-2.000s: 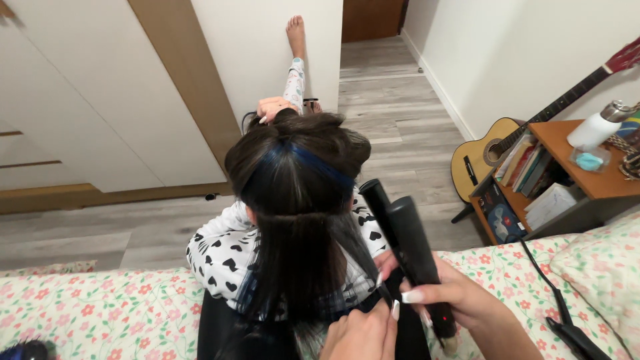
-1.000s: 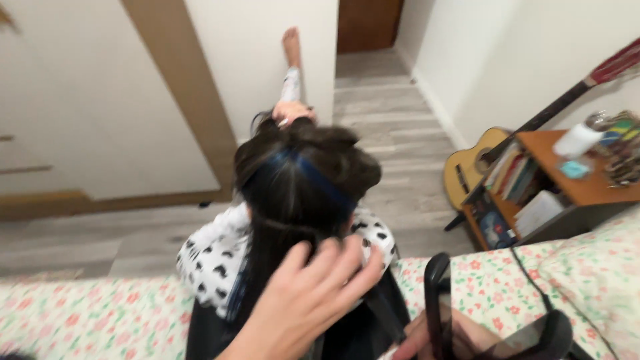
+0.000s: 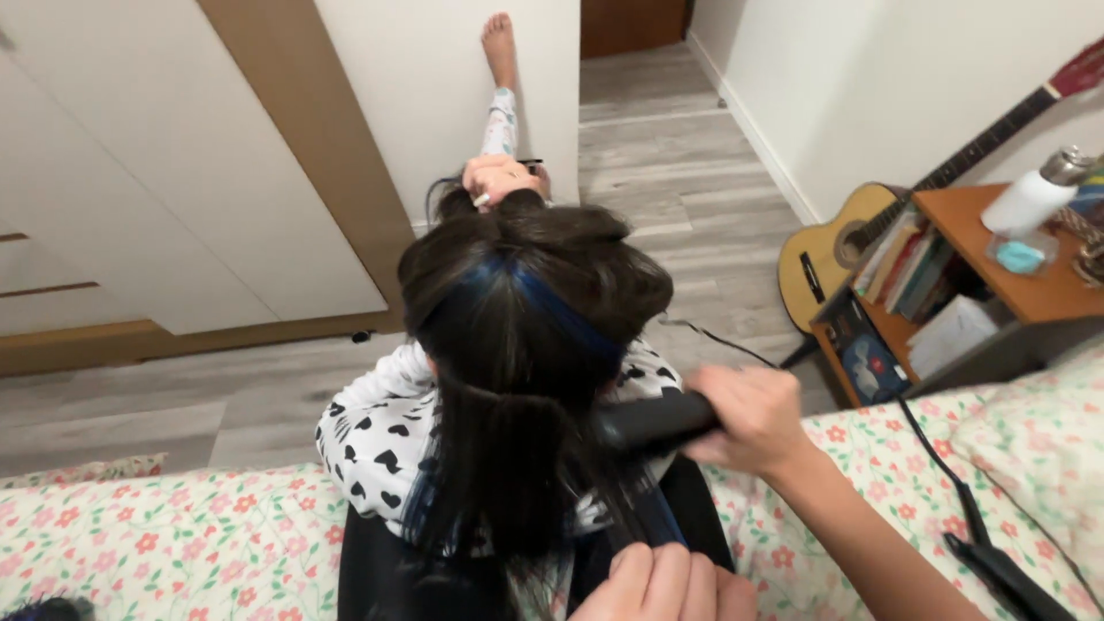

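A person with dark, blue-streaked hair (image 3: 509, 336) sits facing away, in a white top with black hearts (image 3: 379, 423). My right hand (image 3: 750, 418) grips a black hair straightener (image 3: 655, 423), which lies across a lock at the right side of the hair, near the shoulder. Whether its plates are pressed together is hard to see. Low in the view, my left hand (image 3: 668, 586) has its fingers curled around the lower part of that lock (image 3: 647, 509). The person's own hand (image 3: 504, 179) is raised at the top of the head.
A floral bedspread (image 3: 172, 543) spans the bottom. On it lie a black corded tool (image 3: 1009, 569) at right and a hairbrush (image 3: 52, 608) at left. A shelf (image 3: 992, 250) with a white bottle (image 3: 1035, 198) and a guitar (image 3: 837, 233) stand right. A white wardrobe (image 3: 172, 172) is left.
My left hand has moved from the back of the hair down to the lock's lower part. The straightener in my right hand has gone from low right up to the hair beside the shoulder.
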